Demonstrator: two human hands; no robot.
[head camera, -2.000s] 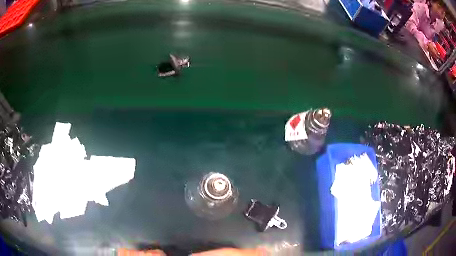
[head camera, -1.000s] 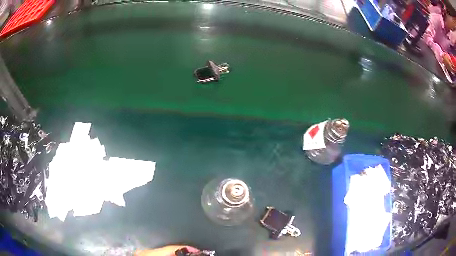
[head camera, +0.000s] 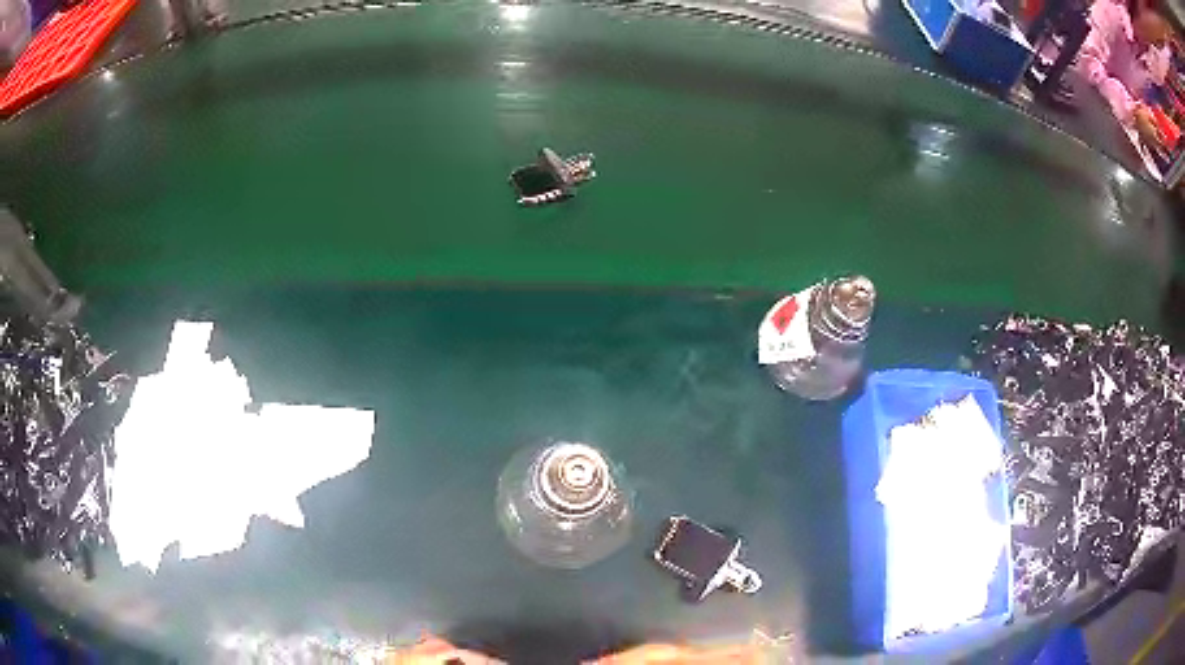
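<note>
My left hand and my right hand show only as blurred slivers cut off by the bottom edge; what they hold is hidden. A black clip unit with a silver loop lies on the bench just beyond my right hand. A clear squat bottle with a silver top stands left of it. A second black-and-silver unit lies alone farther out on the green surface.
White wipes lie at left beside a heap of units. At right are a labelled bottle, a blue bin of white wipes and another heap. A red tray is at far left, a person at far right.
The view has shifted slightly. A second later, both hands show at the bottom edge where one showed before, and the dark piece beside that hand is no longer clearly visible.
</note>
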